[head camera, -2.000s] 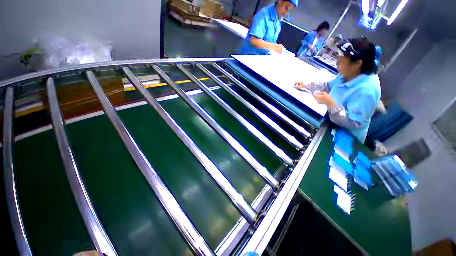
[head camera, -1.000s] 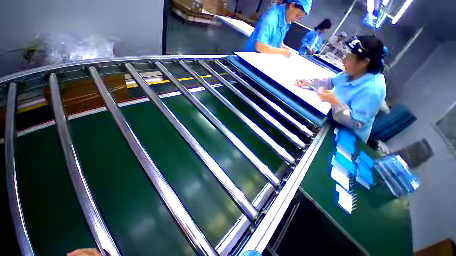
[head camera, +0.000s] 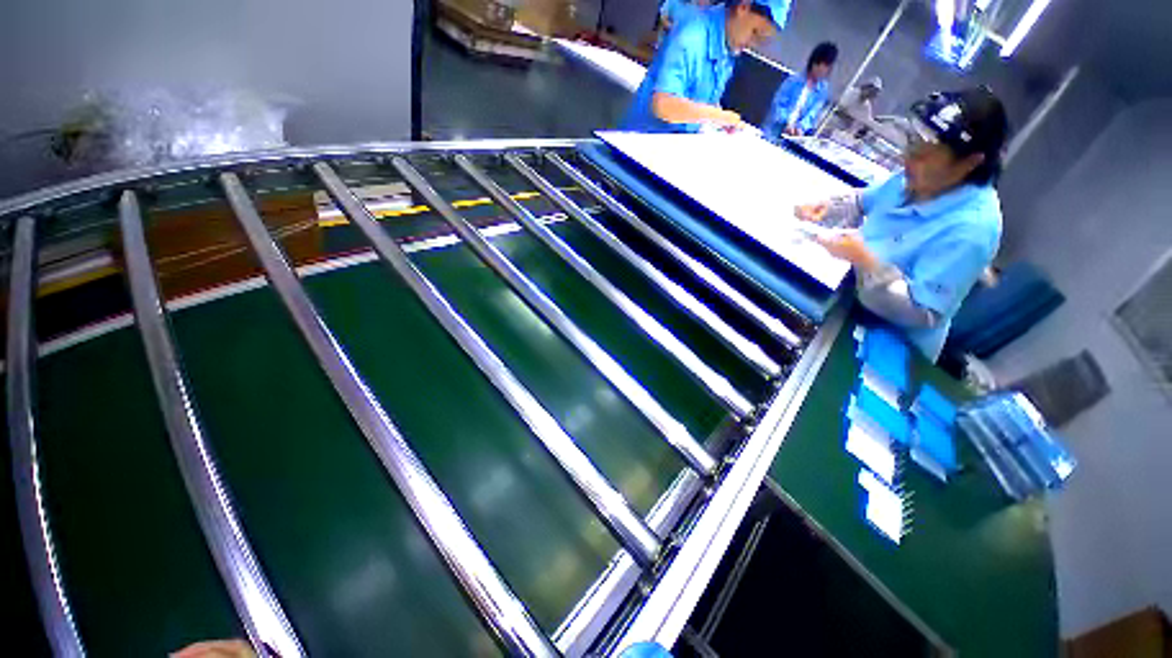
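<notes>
The roller conveyor (head camera: 386, 440) lies nearest in front of me, its shiny bars spaced over a dark green surface. A small piece of a hand, which looks like my left hand (head camera: 216, 649), shows at the bottom edge by the lower end of a roller. It is mostly cut off, so its fingers and anything in it are hidden. My right hand is out of the picture. A white panel (head camera: 720, 193) lies on a blue carrier board (head camera: 701, 231) at the conveyor's far end.
A person in a blue smock (head camera: 945, 244) has both hands at the panel's right side. Another person (head camera: 681, 84) works at its far side. Blue-and-white pieces (head camera: 874, 444) lie on the green side table (head camera: 823, 514). The conveyor side rail (head camera: 739, 514) runs between table and rollers.
The piece of hand at the bottom left is much as it was one second ago. The near person's hands have shifted slightly right over the panel.
</notes>
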